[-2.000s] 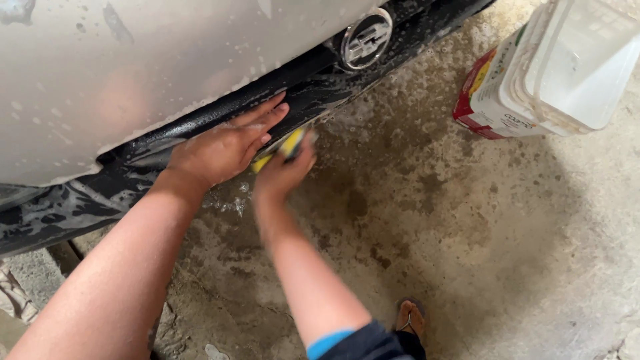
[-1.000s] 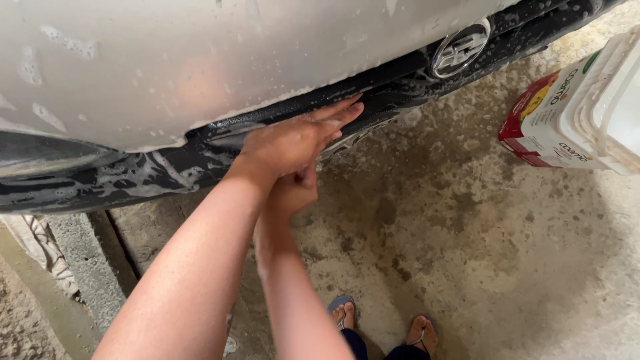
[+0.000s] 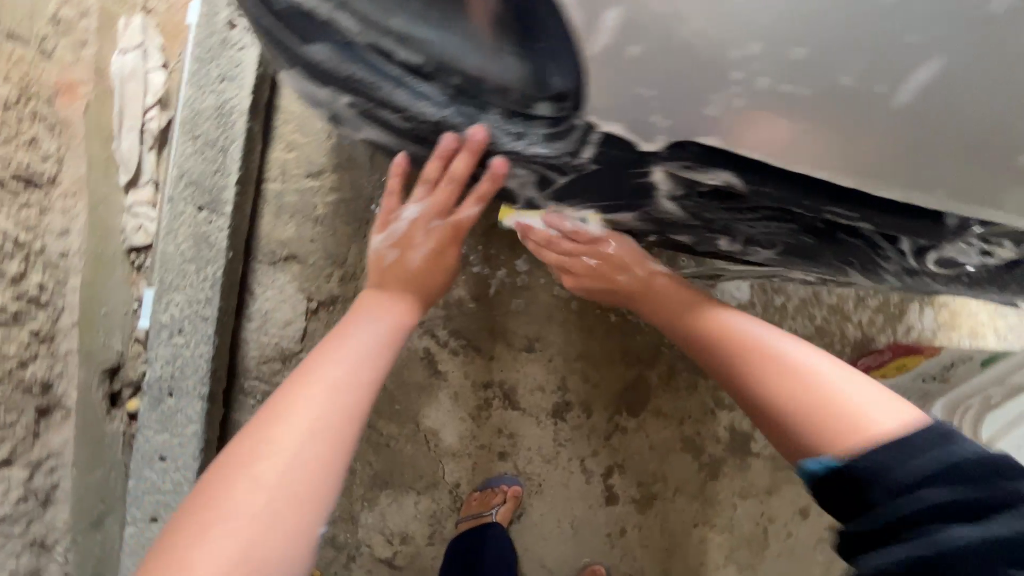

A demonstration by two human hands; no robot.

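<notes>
My left hand (image 3: 428, 228), with suds on its back, is spread with fingertips against the lower edge of the car's black bumper (image 3: 720, 212). Just right of it, my right hand (image 3: 596, 260) grips a soapy yellow sponge (image 3: 507, 216) against the bumper's underside. Most of the sponge is covered by foam and my fingers. White lather streaks the black plastic. Above the bumper, the silver body panel (image 3: 800, 88) carries patches of foam.
A raised concrete curb (image 3: 188, 240) runs along the left, with a crumpled whitish cloth (image 3: 138, 128) beyond it. A white plastic bucket (image 3: 968, 384) stands at the right edge, partly behind my right arm. My sandalled foot (image 3: 490, 502) rests on the stained concrete floor (image 3: 512, 400).
Both hands have moved left along the bumper, away from the round emblem, and are now apart. My left hand has spread its fingers. The view has swung left.
</notes>
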